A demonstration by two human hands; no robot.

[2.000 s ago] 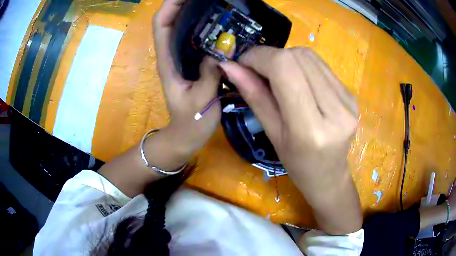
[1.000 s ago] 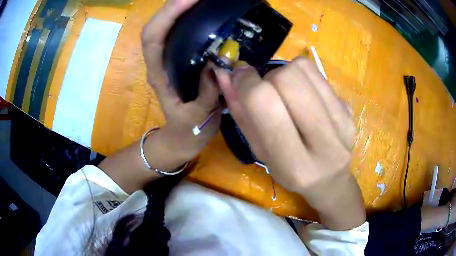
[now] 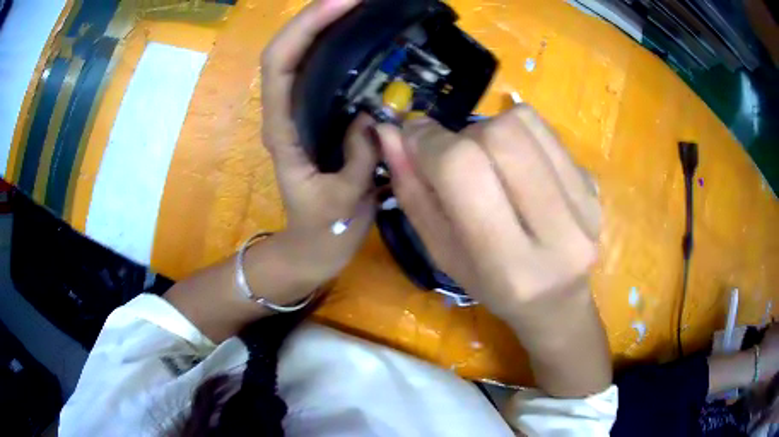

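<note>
My left hand (image 3: 329, 183) holds the rounded black upper housing (image 3: 329, 81), open side up and tilted toward me. Inside it sits a circuit board (image 3: 414, 72) with silver parts and a yellow component (image 3: 397, 96). My right hand (image 3: 504, 201) has thumb and forefinger pinched together at the board's near edge. What the fingertips grip is hidden; it may be a wire or plug. A small white plug connector (image 3: 340, 226) hangs over my left wrist. The black lower housing (image 3: 410, 247) lies on the bench below, mostly covered by my right hand.
A black power cable (image 3: 687, 230) lies on the orange bench (image 3: 632, 128) at the right. A white panel (image 3: 145, 154) and dark green strips are at the left. Another person's arm (image 3: 735, 373) is at the lower right, beside a white strip (image 3: 731, 320).
The black housing tipped toward its side, hiding part of the board, then tipped back to show more of it. My right fingers stay at the board's near edge.
</note>
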